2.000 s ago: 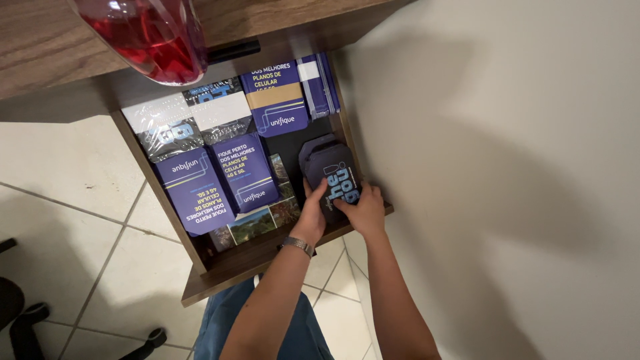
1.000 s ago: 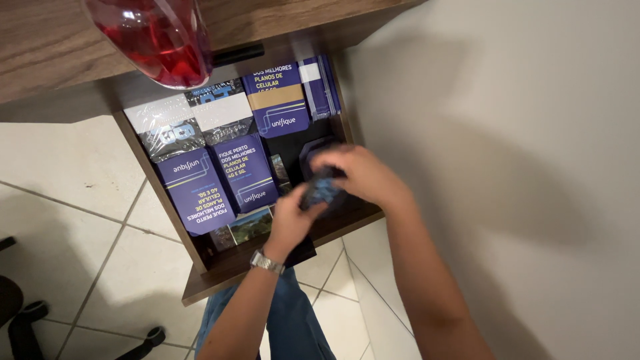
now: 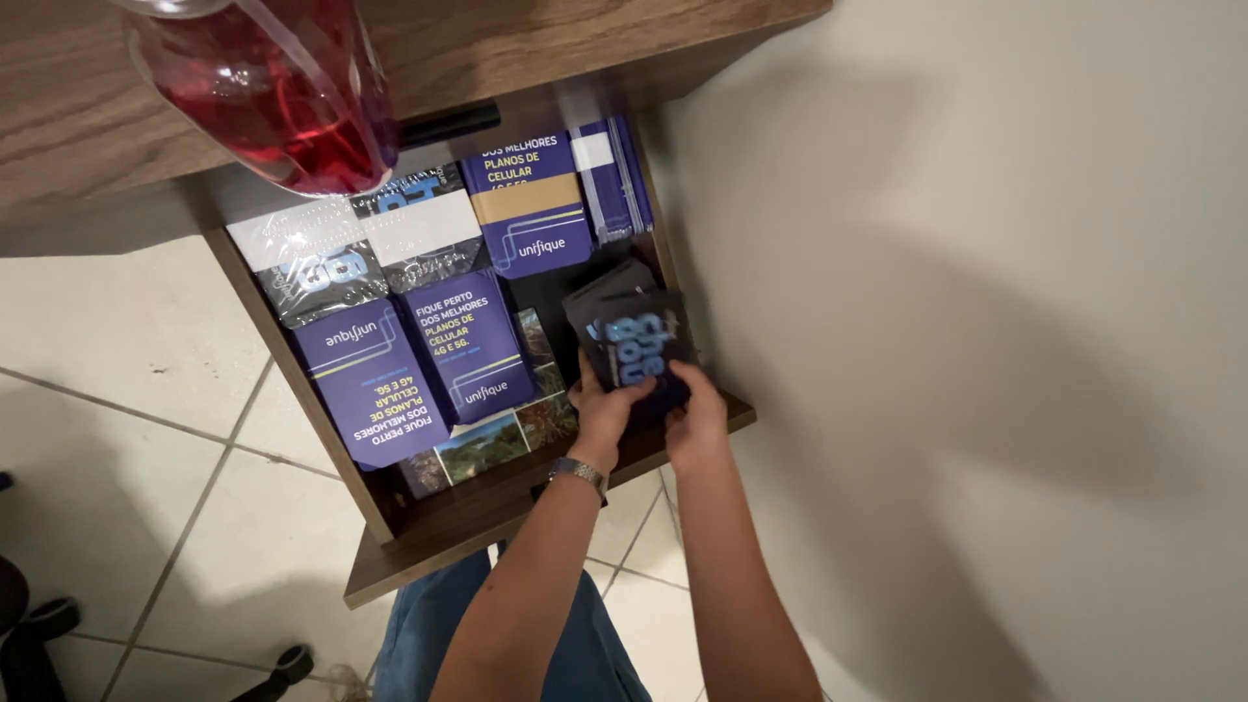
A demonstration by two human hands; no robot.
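Over the right front part of an open wooden drawer point(image 3: 546, 507), my left hand point(image 3: 606, 414) and my right hand point(image 3: 698, 408) hold a stack of dark printed cards point(image 3: 639, 341) from both sides. Light blue lettering covers the top card. Another dark stack point(image 3: 619, 280) lies just behind it, partly covered. Left of my hands are a purple card stack point(image 3: 470, 346) and a second purple stack point(image 3: 372, 385), with printed photo sheets point(image 3: 485, 446) beneath them. My left wrist wears a metal-banded watch point(image 3: 579, 472).
Behind these lie plastic-wrapped card packs point(image 3: 327, 258), a banded purple stack point(image 3: 531, 210) and upright purple packs point(image 3: 611, 180). A clear vessel of red liquid point(image 3: 283, 97) stands on the wooden desktop point(image 3: 546, 44). A wall point(image 3: 926, 341) rises close on the right; chair casters point(image 3: 292, 663) are at lower left.
One second ago my hands were raised and blurred around dark cards, the right above the left. Now they are lower and side by side on the stack, whose lettered face shows.
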